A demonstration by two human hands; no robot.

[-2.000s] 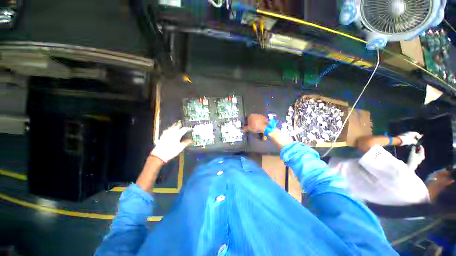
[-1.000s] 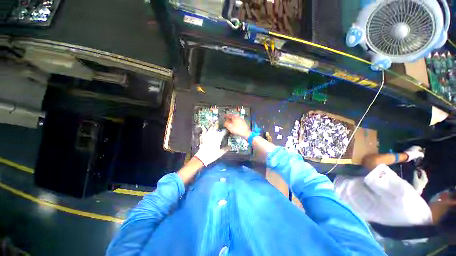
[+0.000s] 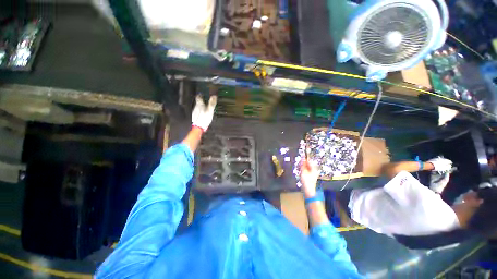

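A grey four-pocket solder pallet (image 3: 227, 162) lies flat on the dark bench in front of me, with no green boards visible in its pockets. My left hand (image 3: 204, 113), in a white glove with a red cuff, is stretched past the pallet's far left corner, fingers apart, and shows nothing in it. My bare right hand (image 3: 309, 170), with a blue wrist strap, is at the near left edge of the heap of small silver-white parts (image 3: 333, 154). Its fingertips are blurred against the heap, so I cannot tell if it holds one.
An open cardboard box (image 3: 376, 156) holds the heap. A thin white cable (image 3: 366, 128) hangs over it. A small yellow-brown piece (image 3: 278, 165) lies right of the pallet. Green boards (image 3: 305, 112) line the far side. A fan (image 3: 393, 38) stands beyond; a white-clad person (image 3: 406, 210) works at right.
Both hands have left the pallet: the left moved far and leftward, the right moved right to the heap. The green boards no longer show in the pallet. A brown-green panel now shows behind it.
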